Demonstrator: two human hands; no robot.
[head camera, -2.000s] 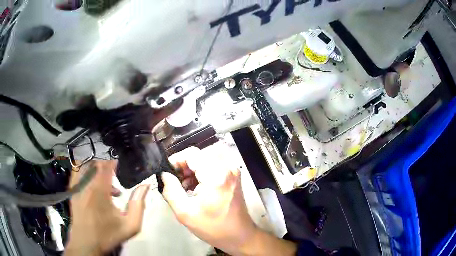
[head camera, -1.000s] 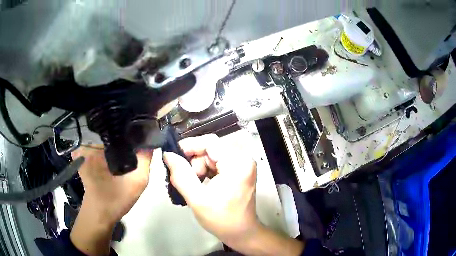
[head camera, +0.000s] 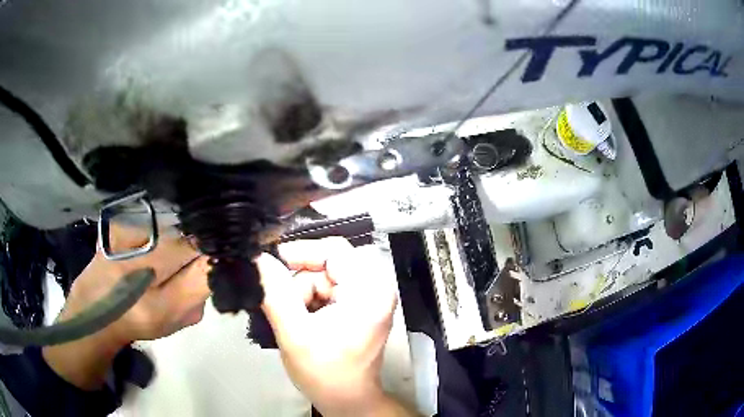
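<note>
The black workpiece (head camera: 262, 327) is at the needle area, mostly hidden by the machine head's dark ribbed part (head camera: 222, 232); its lower end shows below. My right hand (head camera: 338, 313) pinches the workpiece between thumb and bent fingers, just right of the dark part. My left hand (head camera: 147, 281) lies left of it, bare, with its fingertips behind the dark part and the wire guard (head camera: 127, 256) in front of its back; what it touches is hidden. The presser foot and needle cannot be seen.
The pale grey machine head (head camera: 367, 65) fills the top. The oil-stained machine bed (head camera: 571, 273) with a white, yellow-labelled bottle (head camera: 581, 129) is at right. A blue bin (head camera: 624, 342) stands lower right. A black pile (head camera: 23, 273) is at far left. The white tabletop (head camera: 204, 375) lies below the hands.
The view has shifted, showing more of the machine head. My right hand still pinches the black piece, whose end now shows less. My left hand's fingers have moved behind the dark part.
</note>
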